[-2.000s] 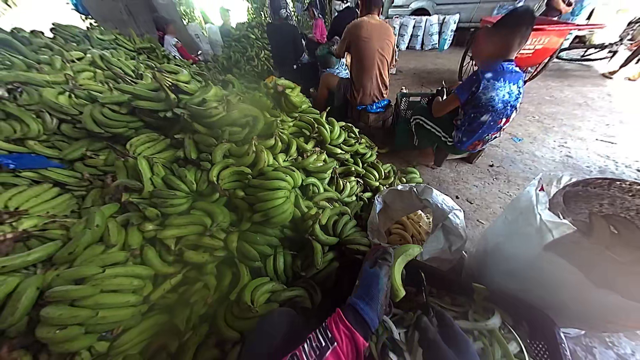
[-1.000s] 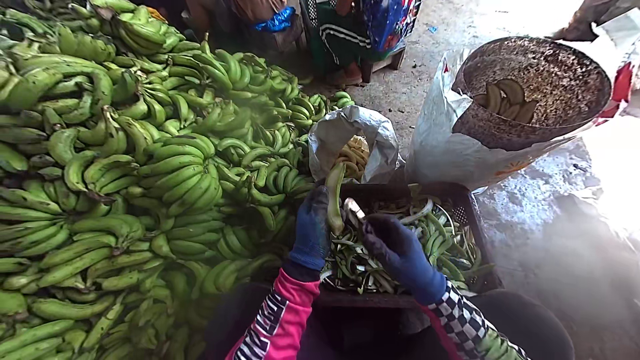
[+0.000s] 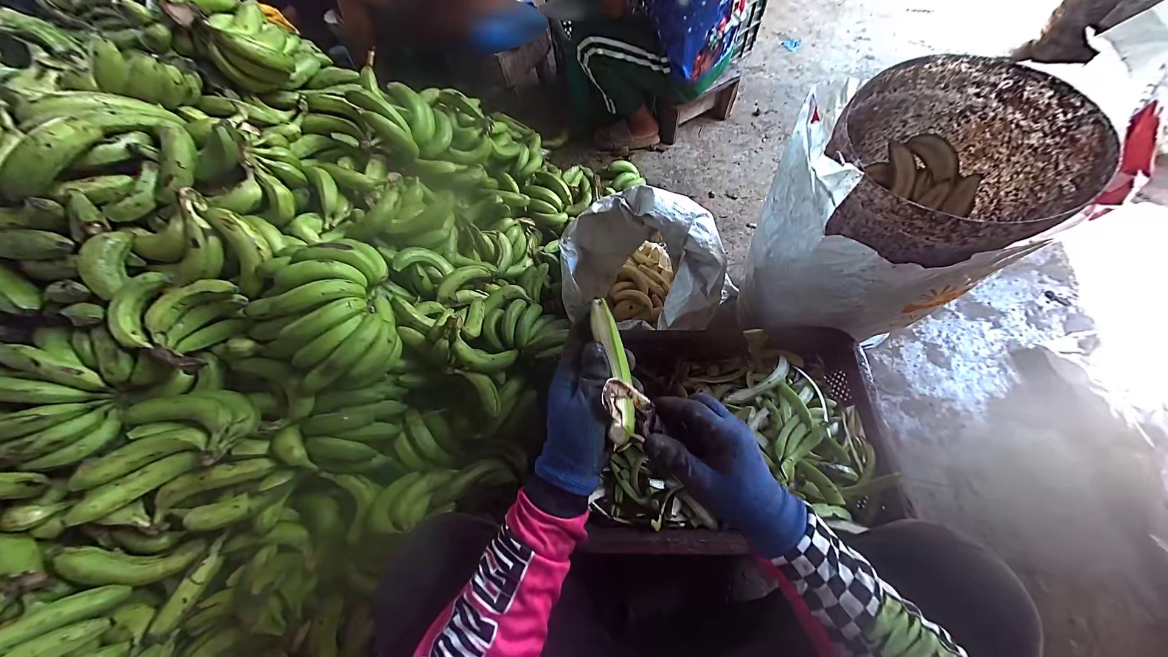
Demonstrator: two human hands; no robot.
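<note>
My left hand (image 3: 575, 420), in a blue glove with dark fingers, grips a green banana or plantain (image 3: 613, 351) held upright, its peel partly cut. Close against its lower end is my right hand (image 3: 721, 465), gloved alike, with fingers bent; a small tool between them is too hidden to tell. Below both hands stands a dark plastic crate (image 3: 862, 392) holding green peels (image 3: 803, 438). Just beyond the crate, an open white sack (image 3: 584, 246) contains peeled fruit (image 3: 641, 283).
A big heap of green bananas or plantains (image 3: 319, 310) fills the left side. At the right, a rusty metal cylinder (image 3: 1031, 137) sits in a white sack (image 3: 794, 265), with several pieces of fruit inside. A seated person's leg (image 3: 611, 73) and a low wooden stool (image 3: 698, 108) are ahead.
The view has tilted down since the first frame. Both hands are now together at the fruit; one second ago my right hand was slightly apart from it, beside a pale blade-like thing.
</note>
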